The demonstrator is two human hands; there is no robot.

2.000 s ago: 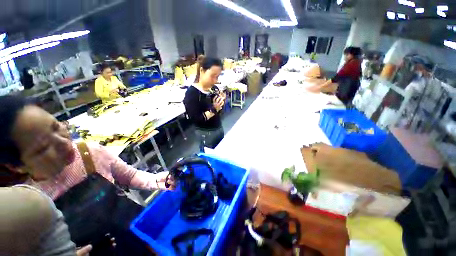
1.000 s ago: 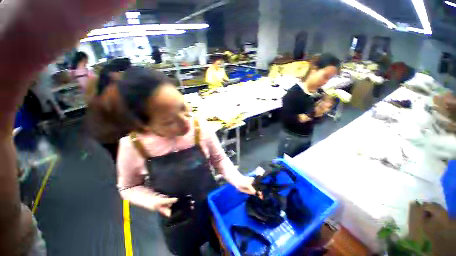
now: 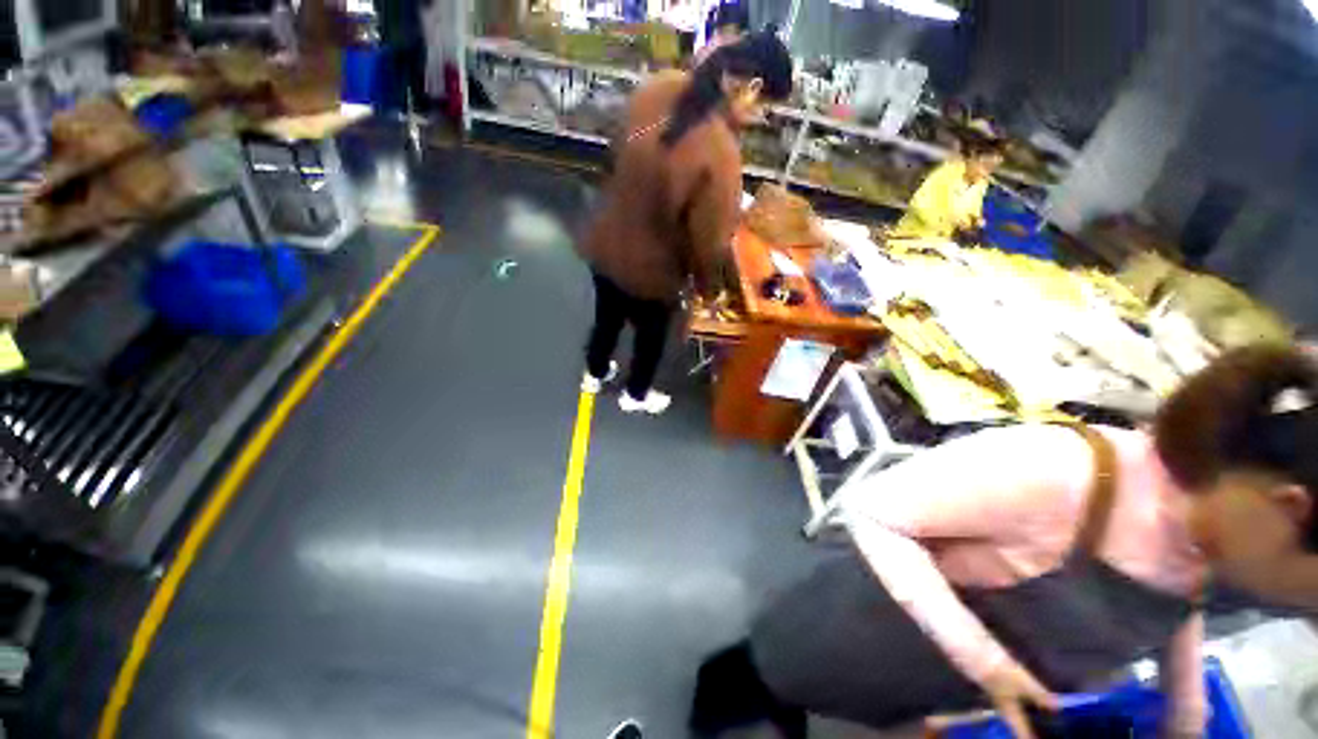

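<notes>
Neither of my hands is in view. Nearest in front of me, at the lower right, a person in a pink top and dark apron [image 3: 997, 621] leans over a blue tote [image 3: 1226, 707]. The tote is cut off by the bottom edge, and its contents are hidden. One hand of that person is at the tote's rim. The tip of a shoe [image 3: 626, 731] shows at the bottom edge.
A person in brown [image 3: 658, 195] stands at an orange-brown desk [image 3: 752, 390]. A white table [image 3: 1070, 325] holds yellow-tan panels. A white metal frame [image 3: 831, 462] stands beside it. Yellow lines [image 3: 564, 578] mark the dark floor. A roller conveyor [image 3: 87, 440] and blue bin [image 3: 224, 286] are left.
The view has swung left and down to the aisle. The blue tote has shifted to the bottom right corner, and the person in the apron now bends over it. The blurred skin-coloured shape at upper left is gone.
</notes>
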